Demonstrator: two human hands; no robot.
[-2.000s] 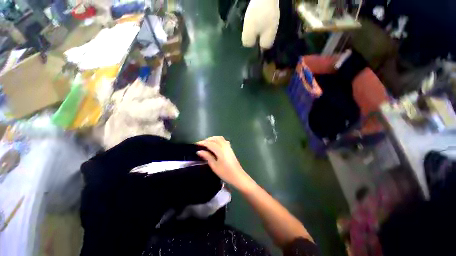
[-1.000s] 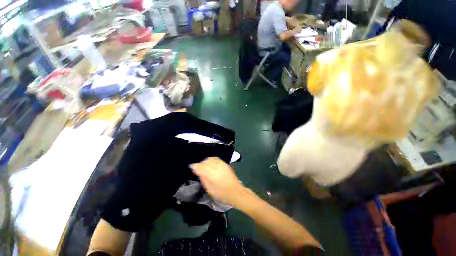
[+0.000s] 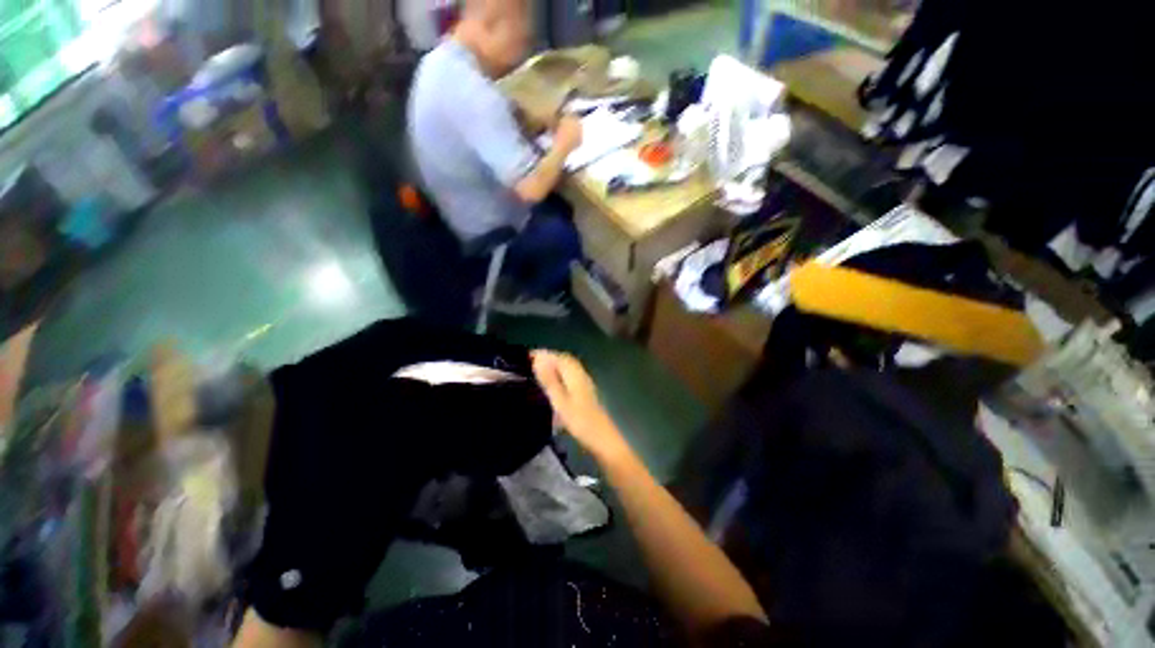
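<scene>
A black garment (image 3: 367, 456) hangs in front of me at the lower left, with a white strip (image 3: 459, 372) showing in an opening near its top. Grey-white cloth (image 3: 554, 496) hangs from its lower right side. My right hand (image 3: 566, 395) is at the garment's right edge and holds it there; the thumb is not clear. My left forearm (image 3: 264, 633) enters under the garment at the bottom left, and my left hand is hidden by the cloth. A small white spot (image 3: 290, 579) shows on the garment's lower left.
A person in a grey shirt (image 3: 466, 139) sits at a wooden desk (image 3: 646, 209) with papers ahead. A large dark cloth mass (image 3: 874, 494) stands close on the right, beside a cluttered table (image 3: 1077, 468). Blurred coloured items (image 3: 190, 494) are at the left. Green floor (image 3: 253, 272) lies ahead left.
The view has moved forward and turned right; the seated person and desk are nearer. The yellow-white form at right has left view. My right hand has moved up to the garment's right edge.
</scene>
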